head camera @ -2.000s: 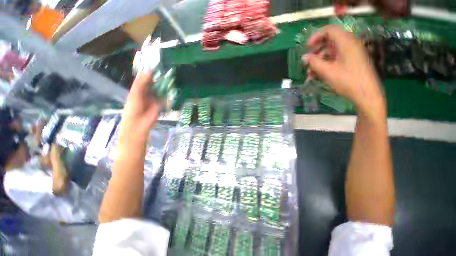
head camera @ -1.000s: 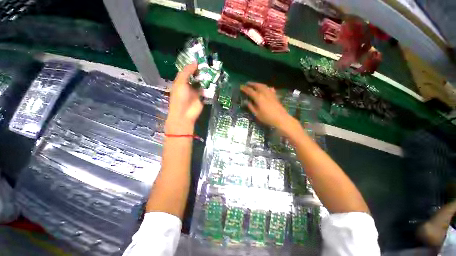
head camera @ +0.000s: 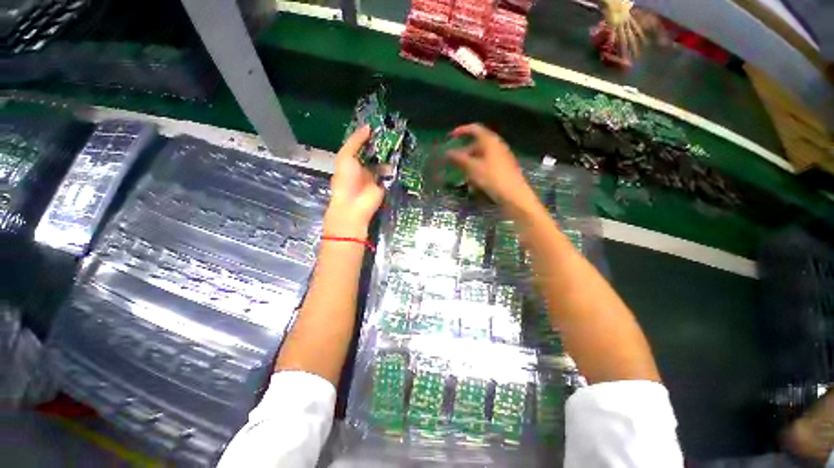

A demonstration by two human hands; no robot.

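My left hand point(head camera: 358, 183), bare with a red string at the wrist, holds a fanned handful of green circuit boards point(head camera: 388, 139) above the far left corner of the clear blister tray point(head camera: 366, 366). The tray lies in front of me with green boards in rows of pockets. My right hand point(head camera: 486, 166) is over the tray's far row, fingers bent and close together. A blurred dark green shape is at its fingertips; whether it is held cannot be told.
Stacked empty blister trays point(head camera: 192, 265) lie left, with a narrow shiny tray point(head camera: 96, 183) beyond. A heap of loose boards point(head camera: 640, 151) lies on the green belt. Red bundles point(head camera: 468, 37) and another person's hand point(head camera: 622, 23) are at the far side. A metal post point(head camera: 240, 73) stands at upper left.
Since one second ago, both hands have shifted slightly to the right in view and the left handful has tilted. Earlier, my right hand was at the loose heap; now it is over the tray.
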